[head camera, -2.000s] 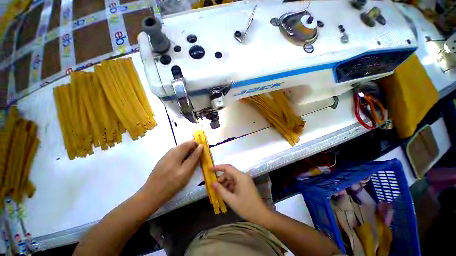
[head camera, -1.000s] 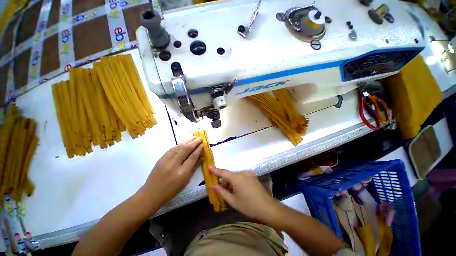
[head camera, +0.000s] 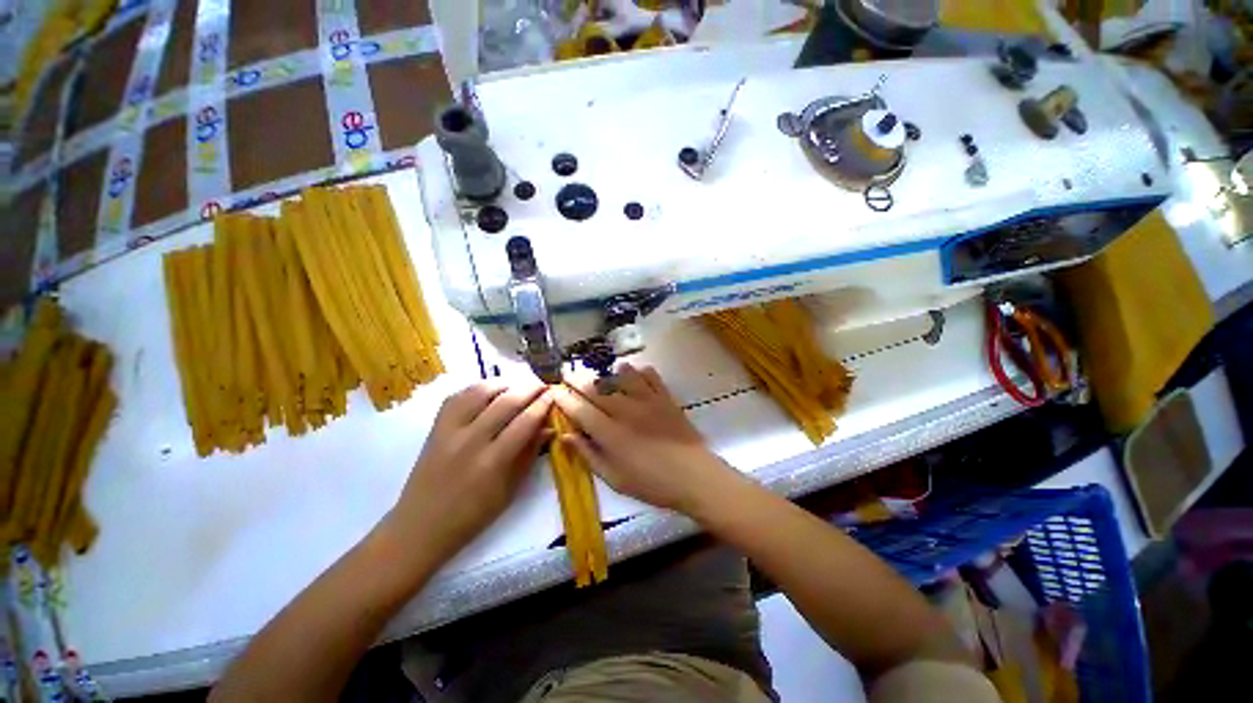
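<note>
A narrow mustard-yellow fabric strip (head camera: 579, 508) lies below the needle area, its lower end at the table's front edge. My left hand (head camera: 481, 446) presses on its upper part from the left. My right hand (head camera: 639, 437) holds its upper part from the right, fingers close to the presser foot (head camera: 552, 368). The strip's top end is hidden by the fingers and the foot. The white sewing machine (head camera: 770, 206) stands just beyond my hands. A fanned bunch of yellow strips (head camera: 790, 368) lies under the machine arm.
A row of yellow strips (head camera: 296, 323) lies left of the machine, with a darker bundle (head camera: 52, 433) at the far left. Red-orange scissors (head camera: 1024, 354) and a yellow fabric stack (head camera: 1141, 323) are at the right. A blue basket (head camera: 1099, 591) with scraps stands below the table's right edge.
My right hand has moved up along the strip to the needle area, beside my left hand. The strip's top is now covered by fingers. The camera view has shifted, showing more behind the machine.
</note>
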